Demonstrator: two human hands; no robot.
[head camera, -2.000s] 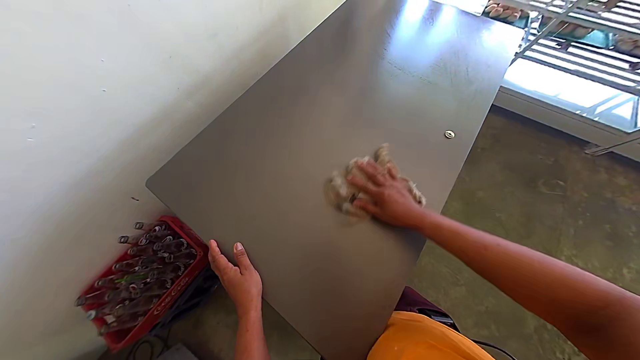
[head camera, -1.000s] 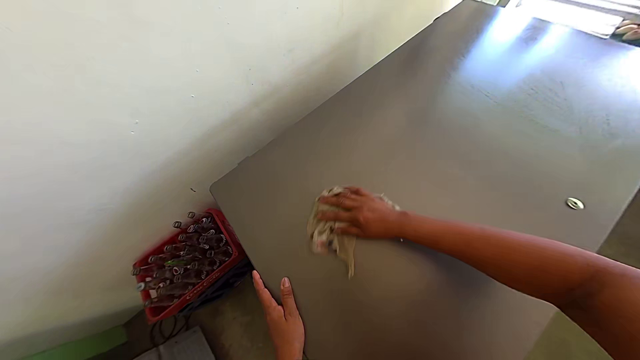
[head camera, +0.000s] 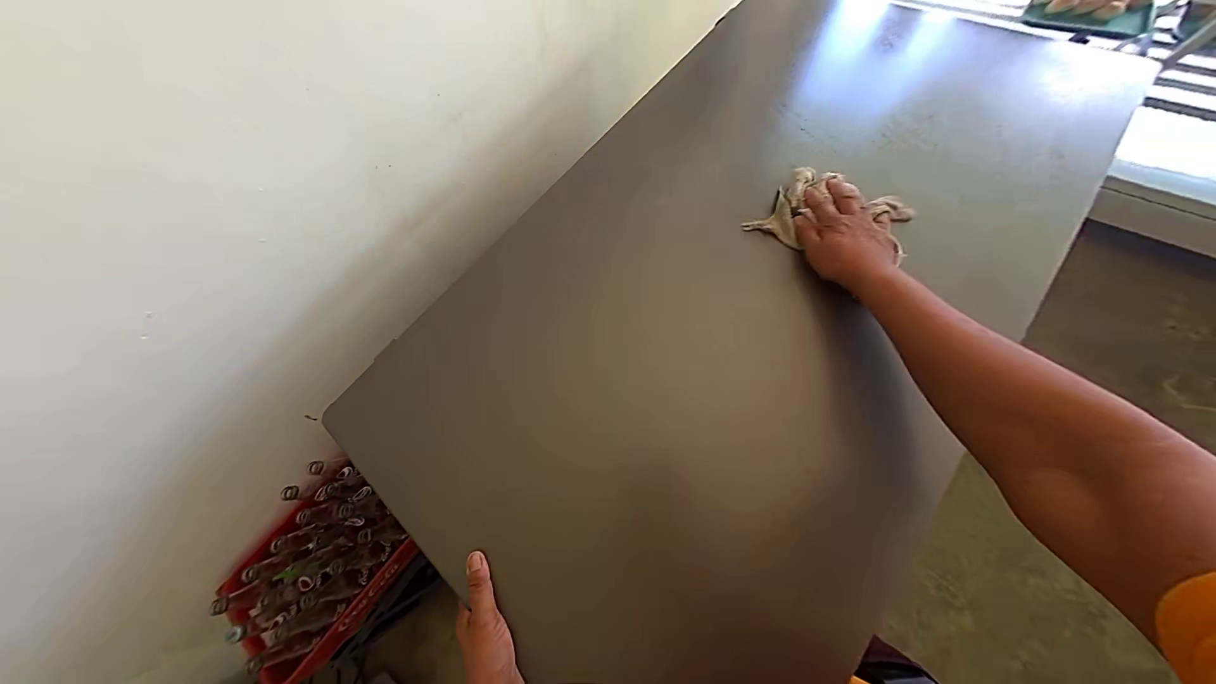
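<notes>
A large flat grey panel (head camera: 608, 380) with a smooth, slightly glossy surface fills the middle of the view. My right hand (head camera: 845, 236) presses a crumpled beige cloth (head camera: 785, 220) flat against its upper part, with the cloth's ends sticking out on both sides of the fingers. At the lower left edge of the panel is my left hand (head camera: 486, 622), its thumb on the face and the other fingers hidden behind the edge.
A pale wall (head camera: 190, 190) runs along the panel's left side. Below the panel's left corner stands a red plastic crate (head camera: 366, 608) of empty glass bottles (head camera: 318, 560). At the upper right, a green tray (head camera: 1092, 19) sits on a rack, above the floor (head camera: 1140, 351).
My right hand has moved up the panel with the cloth, toward the bright reflection. My left hand stays at the lower left edge.
</notes>
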